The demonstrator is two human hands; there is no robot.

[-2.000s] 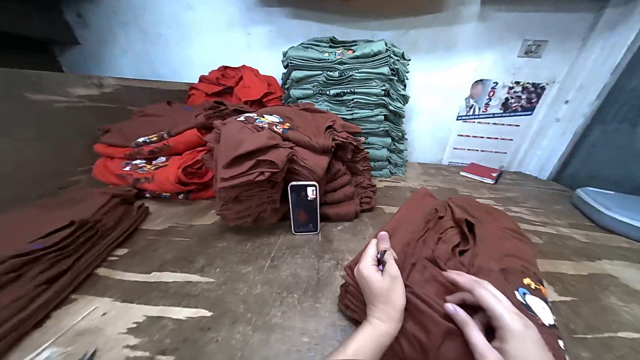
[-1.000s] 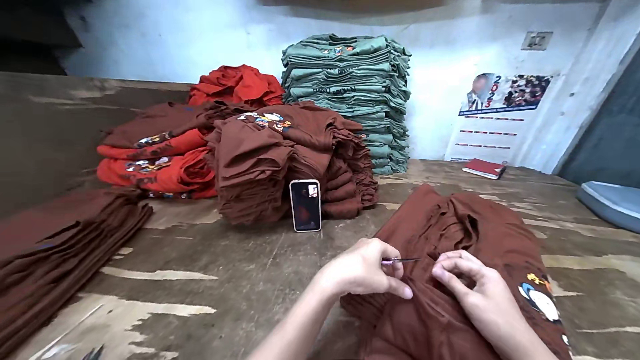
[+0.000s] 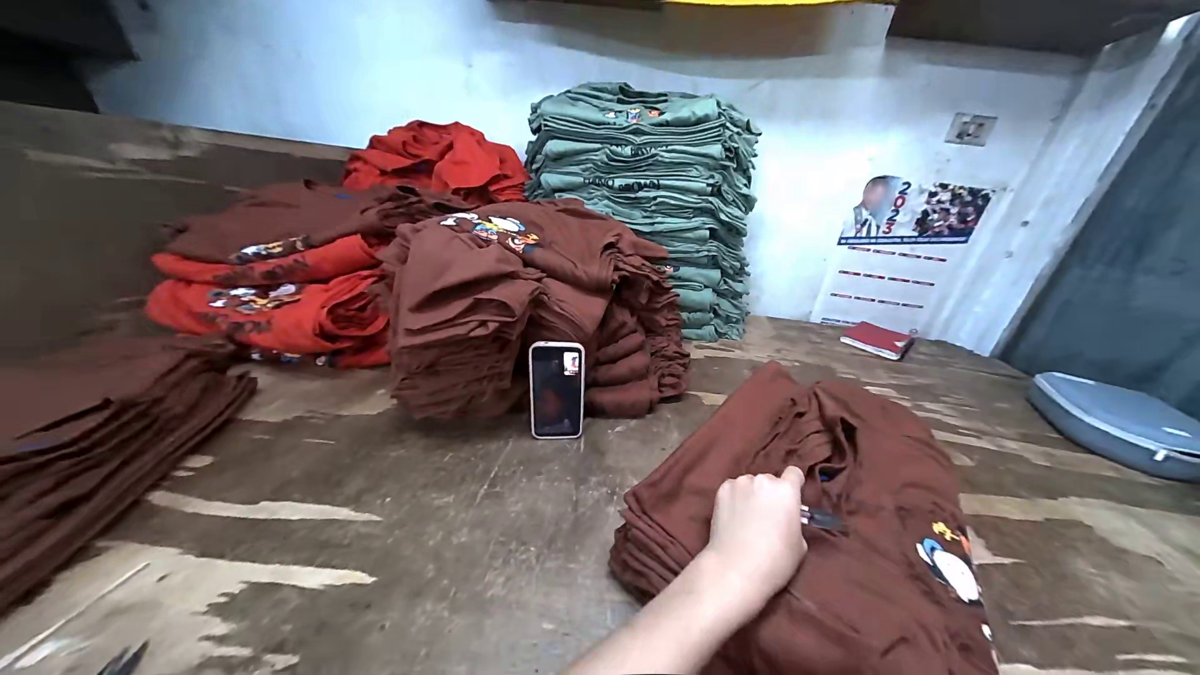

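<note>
My left hand (image 3: 757,527) is closed in a fist around a small pointed metal tool (image 3: 823,518), whose tips stick out to the right over a folded brown shirt (image 3: 872,581). The fist hides the tool's handle. The shirt lies at the top of a stack at the lower right, just below its collar opening from the tool, with a printed cartoon figure (image 3: 952,567) at its right side. My right hand is not in view.
A phone (image 3: 557,390) stands against a brown shirt pile (image 3: 469,309). Behind are red shirts (image 3: 436,159) and a tall green shirt stack (image 3: 642,187). Brown garments (image 3: 94,422) lie left; a red notebook (image 3: 877,339) and grey-blue case (image 3: 1116,422) lie right on the wooden table (image 3: 450,534).
My right hand, over the brown shirt in both earlier frames, has left the view. My left hand still holds the tool and has moved right, over the shirt.
</note>
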